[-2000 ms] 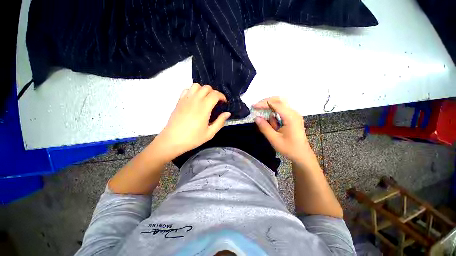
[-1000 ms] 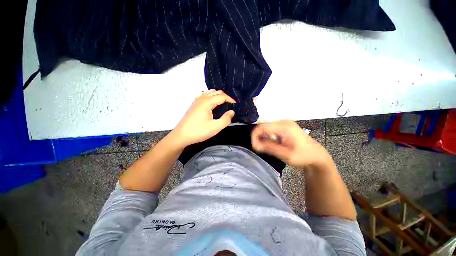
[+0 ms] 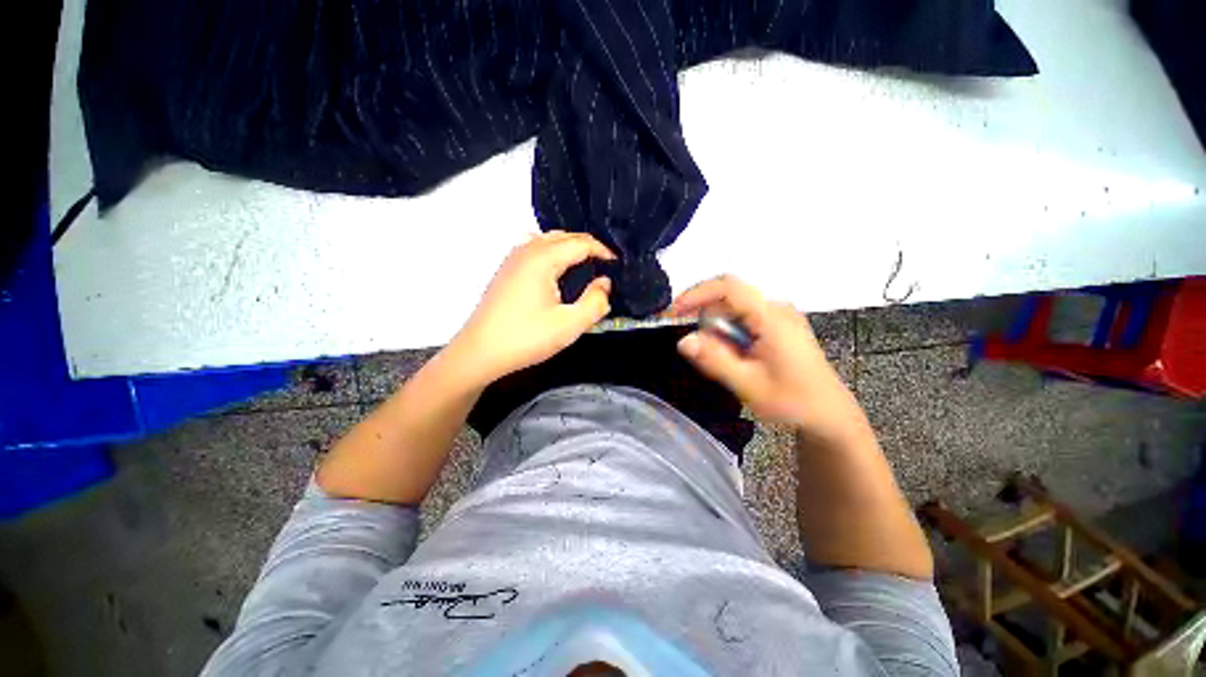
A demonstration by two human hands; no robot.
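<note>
A dark pinstriped garment (image 3: 318, 99) lies over the white table. Its sleeve (image 3: 615, 172) runs down to the table's front edge, and the cuff (image 3: 642, 286) is bunched there. My left hand (image 3: 536, 307) grips the cuff from the left between thumb and fingers. My right hand (image 3: 761, 347) is just right of the cuff, slightly blurred, closed around small thread snips (image 3: 726, 328). The snips are mostly hidden by the fingers; whether their tips touch the cuff I cannot tell.
White tabletop (image 3: 331, 284) with thread bits and a curled dark thread (image 3: 899, 278). Blue bins (image 3: 66, 410) at left, a red and blue plastic stool (image 3: 1111, 337) at right, a wooden frame (image 3: 1058, 569) low right. Dark cloth (image 3: 1177, 53) at the far right corner. Loose threads lie on my grey shirt.
My right hand moved away from the cuff, down and right, then came back up near it. My left hand keeps its hold on the cuff. The view shifted slightly.
</note>
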